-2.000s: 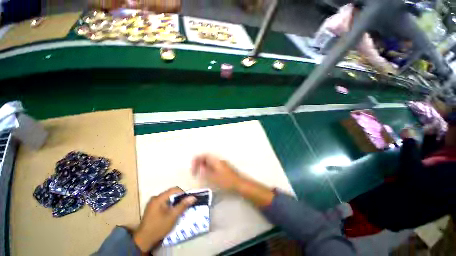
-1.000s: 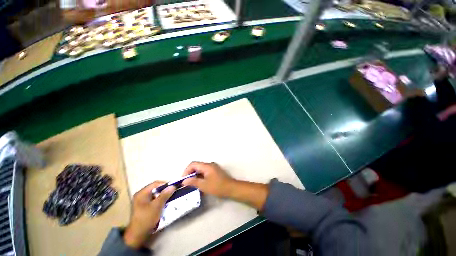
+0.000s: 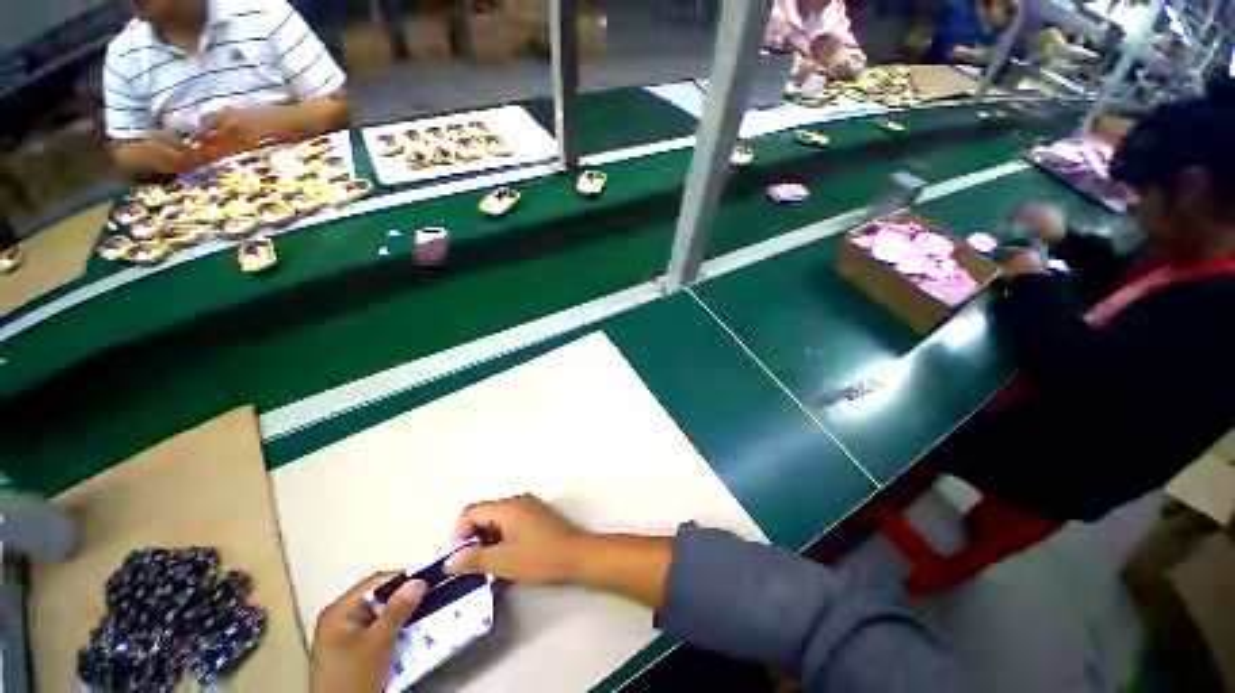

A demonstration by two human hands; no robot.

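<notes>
My left hand (image 3: 355, 634) holds a white sheet with blue printing (image 3: 444, 634) that hangs below the fingers, with a dark strip (image 3: 436, 593) along its top. My right hand (image 3: 512, 542) pinches the end of a thin dark strip with a light edge (image 3: 423, 570), held slantwise above the sheet; the left fingers also touch it. Both hands are over the cream board (image 3: 542, 431). A glittery black module pile (image 3: 169, 620) lies on the tan board (image 3: 203, 474) at left.
A green conveyor belt (image 3: 528, 257) carries small yellow-and-dark units and a pink housing (image 3: 429, 245). A metal post (image 3: 704, 163) stands at its near edge. A carton of pink housings (image 3: 921, 264) stands right, beside a seated person (image 3: 1151, 352). Another person (image 3: 224, 81) works opposite.
My right hand has come in to the left hand and now grips a thin strip. The view has swung right and up, so the pile and board sit lower in the picture.
</notes>
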